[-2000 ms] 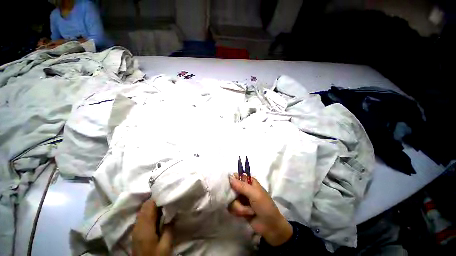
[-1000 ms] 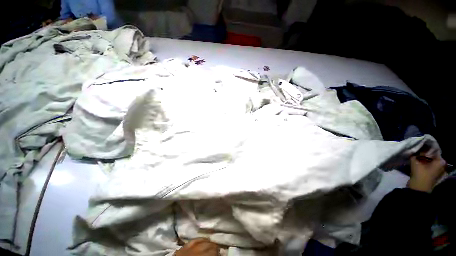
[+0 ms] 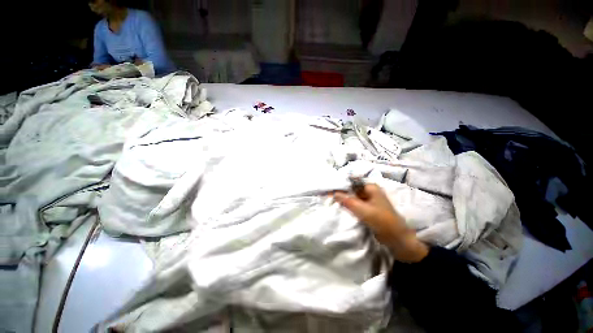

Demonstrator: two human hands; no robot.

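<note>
A large crumpled pale garment point(image 3: 279, 253) lies in front of me on the table, bright white under the light. My right hand point(image 3: 374, 211) is over its middle right part, with thumb and forefinger stretched towards the cloth. A small dark object, which looks like the thread snips point(image 3: 357, 187), shows between its fingers. The palm is hidden, and I cannot tell if the fingertips pinch the cloth. My left hand is not visible.
A heap of pale garments point(image 3: 71, 140) lies at the left, and dark cloth point(image 3: 520, 162) at the right edge of the white table point(image 3: 312, 97). Red floral marks point(image 3: 262, 107) show at the far side. A person in light blue point(image 3: 130, 39) is at the far left.
My right hand first swung to the far right with a part of the garment, then came back to the middle. My left hand has gone out of view. The garment lies differently.
</note>
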